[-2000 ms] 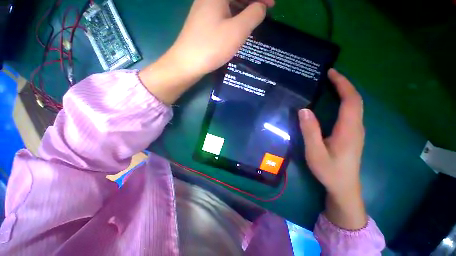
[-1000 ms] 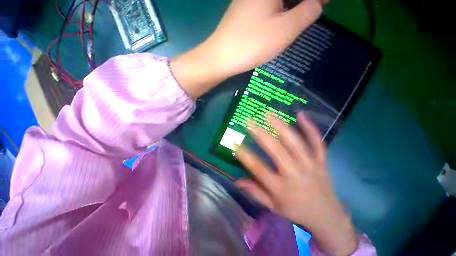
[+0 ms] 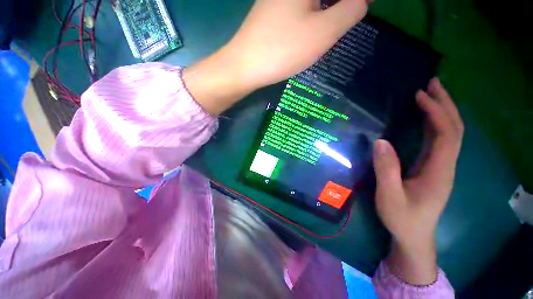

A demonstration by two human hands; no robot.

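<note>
The black tablet (image 3: 362,111) lies tilted on the green mat. Its lit screen shows white and green text lines, a white square (image 3: 264,163) at lower left and an orange-red square (image 3: 335,194) at lower right. A bright streak reflects between them. My left hand (image 3: 274,44) reaches over the tablet's upper left corner; its fingertips are at the picture's top edge and partly cut off, so its hold is unclear. My right hand (image 3: 418,175) is open at the tablet's right side, thumb and fingers apart, with the tips at or near the edge.
A green circuit board (image 3: 147,26) lies at upper left beside tangled red and black leads (image 3: 82,42). A thin red wire (image 3: 274,214) loops below the tablet's near edge. A white piece (image 3: 522,204) is at the far right.
My right hand moved from over the lower screen back to the tablet's right side, uncovering the orange-red square. Green text has replaced some white text since the earliest frame. My left hand stays at the top.
</note>
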